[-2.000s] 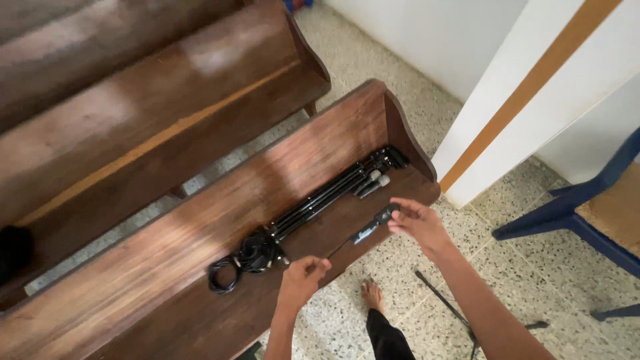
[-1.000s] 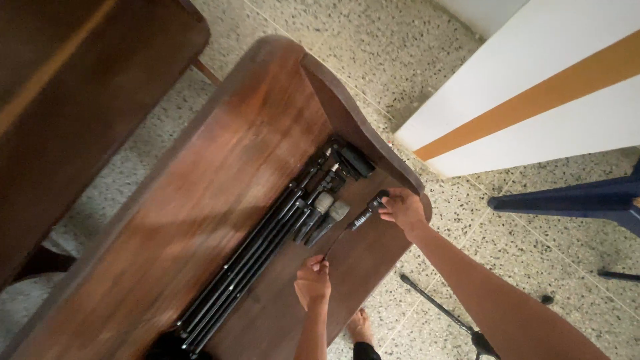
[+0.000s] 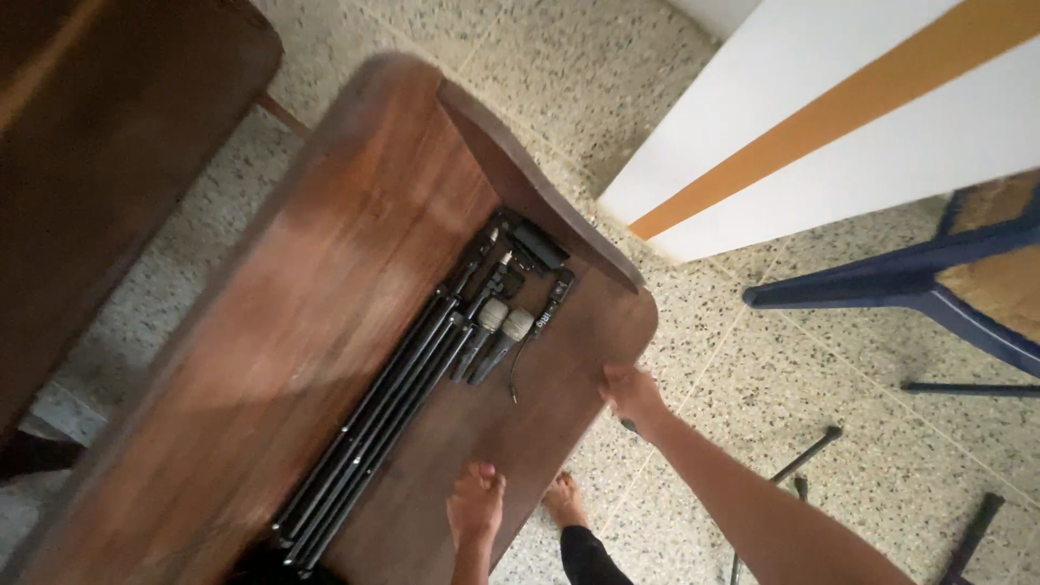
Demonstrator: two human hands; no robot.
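Observation:
On the wooden bench seat (image 3: 569,357) lies a black iRig audio adapter (image 3: 555,302) with a short thin cable (image 3: 513,382). Beside it are two microphones with grey heads (image 3: 491,314) (image 3: 517,324), touching or nearly so. Folded black metal stands (image 3: 382,398) lie along the backrest, their clips near the bench end. My left hand (image 3: 475,500) is over the seat's front part, fingers curled, with nothing visible in it. My right hand (image 3: 634,398) is at the front edge, blurred; a small dark thing shows beneath it, and its grip is unclear.
A black case-like object (image 3: 538,244) rests against the bench's end panel (image 3: 528,179). Another bench (image 3: 122,162) stands at left, a white pillar (image 3: 731,138) at upper right, and a blue chair frame (image 3: 853,272) at right. Black stand legs (image 3: 804,455) are on the floor near my bare foot (image 3: 566,500).
The iRig adapter, held between my hands earlier, now lies on the seat beside the microphones. Both hands have let go and drawn back toward the front edge. The view has moved closer to the bench end.

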